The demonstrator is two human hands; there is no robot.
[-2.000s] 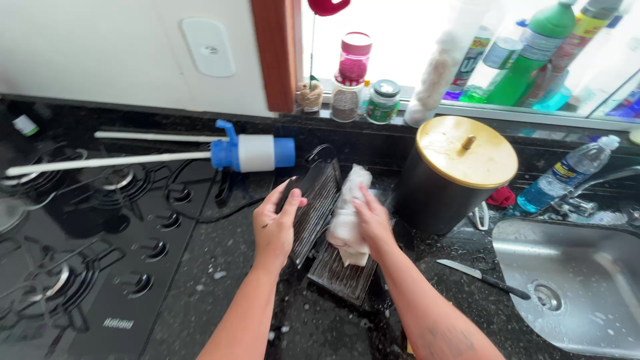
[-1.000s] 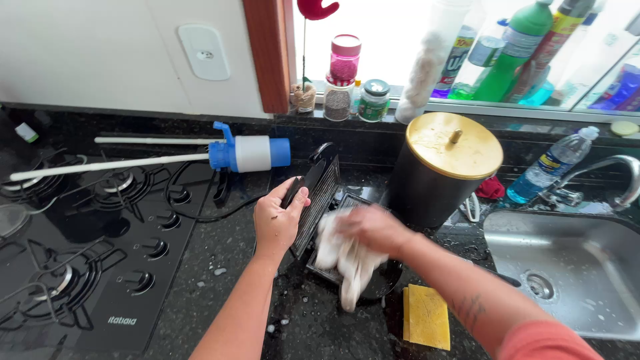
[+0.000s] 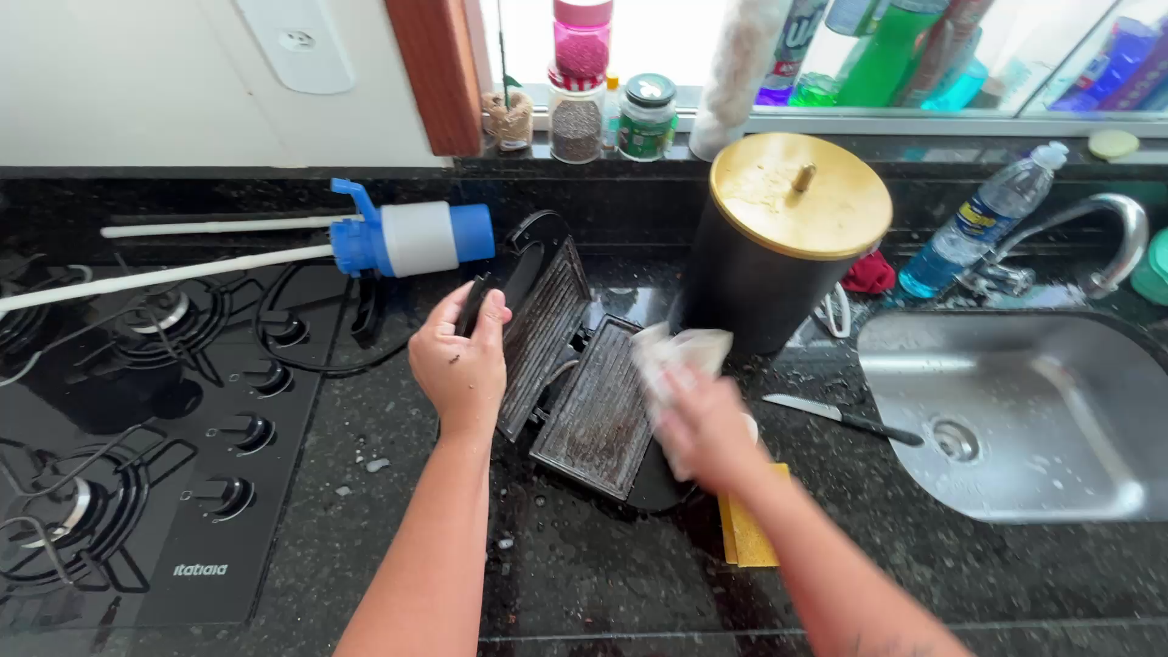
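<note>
A black sandwich grill with ribbed plates (image 3: 598, 411) lies open on the dark stone counter. My left hand (image 3: 464, 356) grips the handle of its raised lid (image 3: 547, 328), which stands tilted to the left. In my right hand (image 3: 698, 420), blurred by motion, is a crumpled whitish cloth (image 3: 680, 351), at the right edge of the lower plate. Partly under my right forearm lies a yellow cloth or sponge sheet (image 3: 753, 538). The lower plate shows dark and brownish residue.
Behind my right hand stands a black canister with a gold lid (image 3: 798, 196). A knife (image 3: 844, 420) lies beside the steel sink (image 3: 1004, 420). A blue and white water pump (image 3: 415, 239) reaches over the gas cooktop (image 3: 219, 538). Jars and bottles line the window.
The cloth in my right hand has moved off the lower plate to its right edge, uncovering the ribs. My left hand has stayed on the lid's handle since one second ago.
</note>
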